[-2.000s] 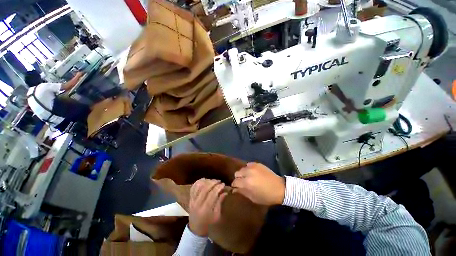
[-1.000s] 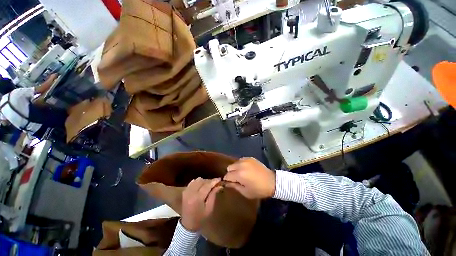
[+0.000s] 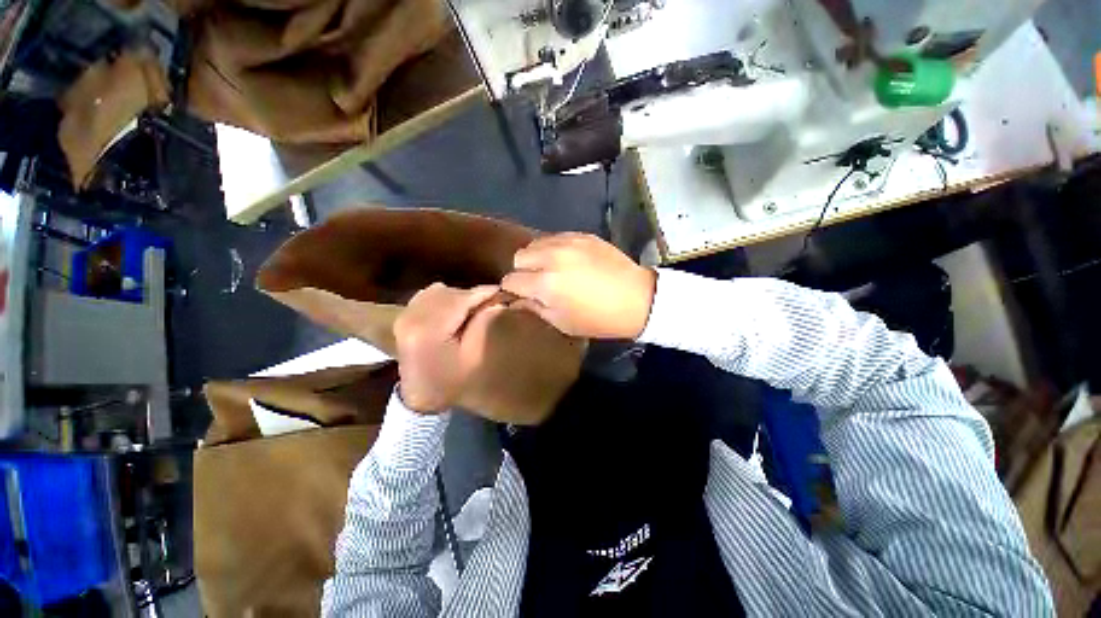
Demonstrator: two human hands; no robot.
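A tan-brown bag body (image 3: 525,368) is held open above my lap, its dark inside facing up. My left hand (image 3: 441,344) grips its near rim with bent fingers. My right hand (image 3: 586,286) pinches the same rim just to the right, close to my left hand. The fingertips nearly meet, and the bit of edge between them is mostly hidden. The sewing machine's cylinder arm (image 3: 694,117), with dark fittings at its end, is beyond my hands, apart from the bag.
Brown pieces (image 3: 284,507) lie on a low stand at the lower left. A large brown pile (image 3: 314,73) sits beyond on a table. A green spool (image 3: 914,80) is by the machine base. A blue bin (image 3: 60,519) stands at far left.
The view has tilted down, so the machine and pile sit higher and my chest shows. Both hands still hold the bag rim, with the fingers close together.
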